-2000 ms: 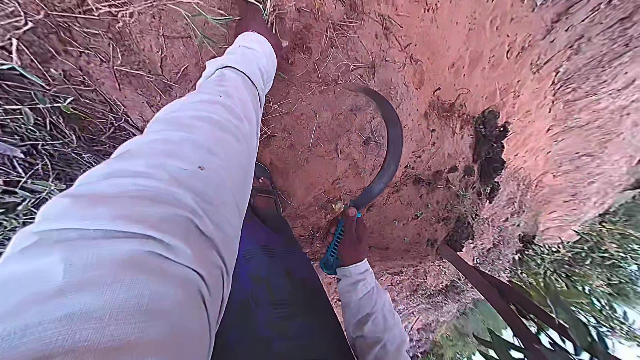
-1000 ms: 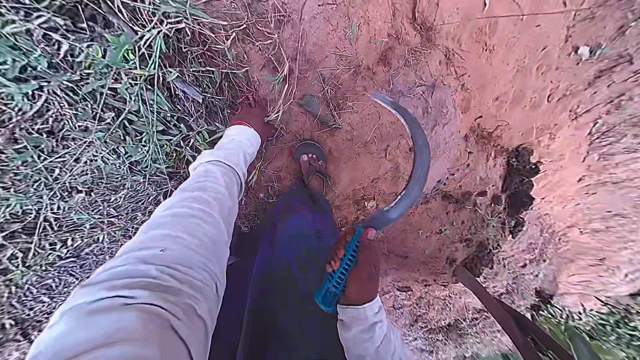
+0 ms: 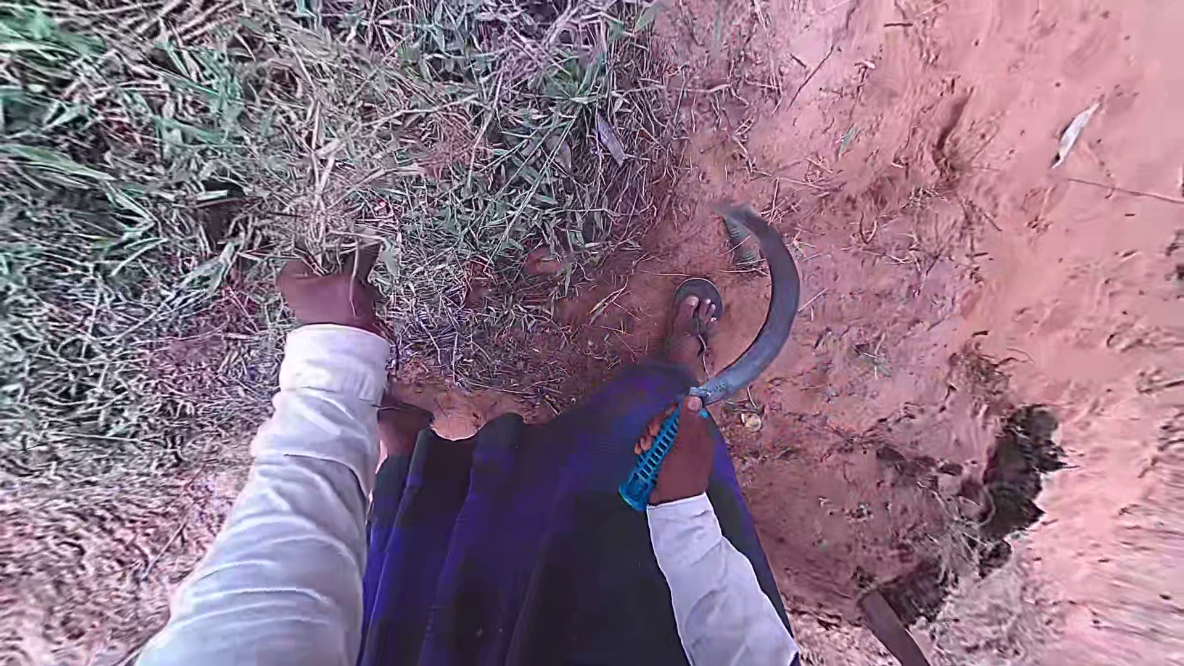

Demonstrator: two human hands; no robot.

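My right hand (image 3: 685, 453) is closed around the blue handle of a sickle (image 3: 775, 305), at the lower centre right. The sickle's curved metal blade points up and bends back to the left, above the reddish soil. At the left, my left hand (image 3: 331, 294) is at the edge of the grass (image 3: 481, 166), with dry stems rising from between its thumb and fingers. It seems to grasp some of them, though the fingers are partly hidden. My sandalled foot (image 3: 696, 310) is on the soil just left of the blade.
Bare reddish soil (image 3: 925, 277) slopes along the right, with a dark hollow (image 3: 1017, 472) at the lower right. A brown stick-like piece (image 3: 890, 629) enters from the bottom edge. A dark blue cloth garment (image 3: 555, 527) hangs between my arms. A pale leaf (image 3: 1075, 134) lies at the upper right.
The view has shifted left over the grass. My left hand has moved left from the bare soil's edge into the grass and stems. The sickle stays in my right hand.
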